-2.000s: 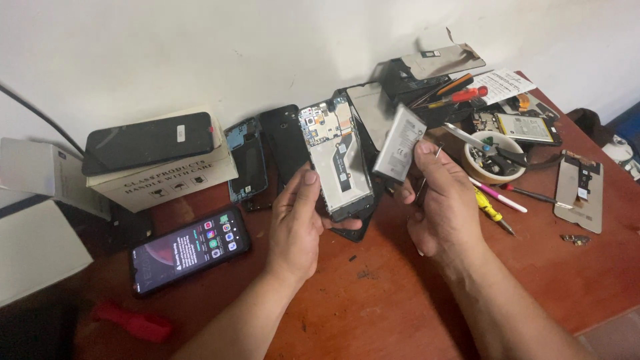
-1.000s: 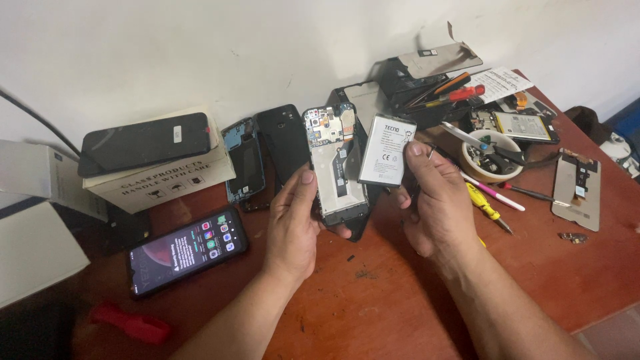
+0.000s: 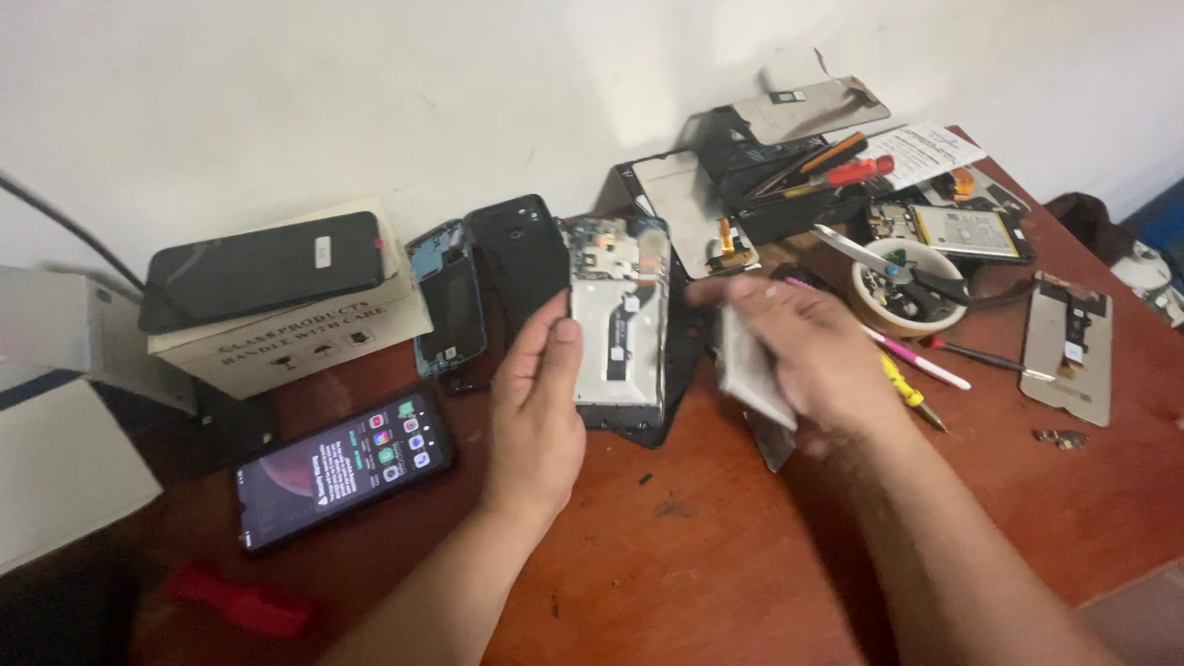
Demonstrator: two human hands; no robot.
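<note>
My left hand (image 3: 541,407) grips the left edge of an opened smartphone (image 3: 592,370), whose circuit board and bare metal frame with a black flex cable face up. To its right, my right hand (image 3: 805,351) holds a flat phone battery (image 3: 754,370), tilted and blurred, with its face turned mostly away. A thin dark plate (image 3: 770,442) shows just under the battery; whether that hand holds it too, I cannot tell. Behind the opened phone lies a black phone part (image 3: 683,370). A black back cover (image 3: 520,259) is just left of the opened phone.
A lit smartphone (image 3: 342,472) lies left, before a cardboard box (image 3: 305,342) bearing a black phone screen (image 3: 268,268). A red-handled tool (image 3: 242,601) is front left. Right stand a bowl of small parts (image 3: 911,324), a yellow screwdriver (image 3: 902,379), a pink-and-white pen-like tool (image 3: 925,363) and a display panel (image 3: 1068,356).
The battery's labelled face was toward me one second ago; now it is turned edge-on and slightly lower, apart from the opened phone. My left hand keeps its hold on the phone.
</note>
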